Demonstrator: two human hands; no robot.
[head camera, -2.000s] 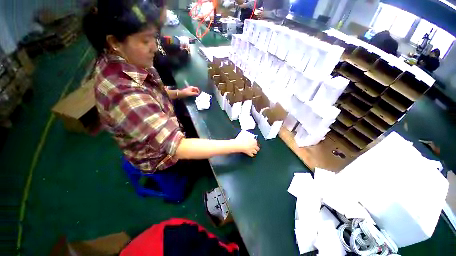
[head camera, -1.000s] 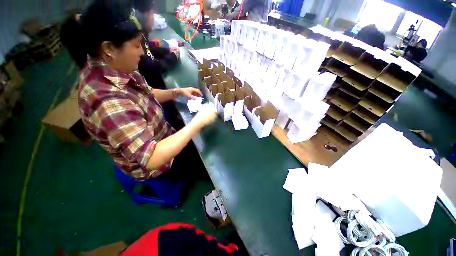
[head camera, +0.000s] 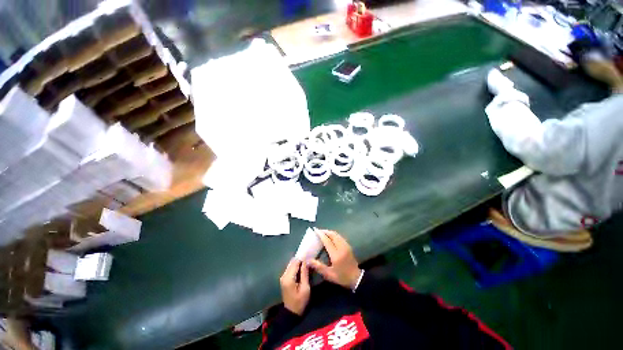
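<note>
My left hand (head camera: 296, 287) and my right hand (head camera: 338, 258) hold a small white folded paper piece (head camera: 311, 246) between them, just in front of my body at the bench's near edge. Beyond it, flat white cards (head camera: 263, 208) lie fanned on the dark green bench. White coiled cables (head camera: 343, 160) lie in a heap right of the cards. A large bright white block (head camera: 249, 102) stands behind the cards. The undersides of both hands are hidden.
Stacked white boxes with brown open cells (head camera: 130, 72) stand at left on a wooden board (head camera: 179, 178). Open retail boxes (head camera: 119, 229) are at lower left. A small dark-faced unit (head camera: 346, 70) lies on the conveyor (head camera: 396, 58). A grey-sleeved person (head camera: 567, 147) sits at right.
The view has swung right, from the neighbour in the plaid shirt to the cable heap and the person at right. Both my hands and the white piece are now in view.
</note>
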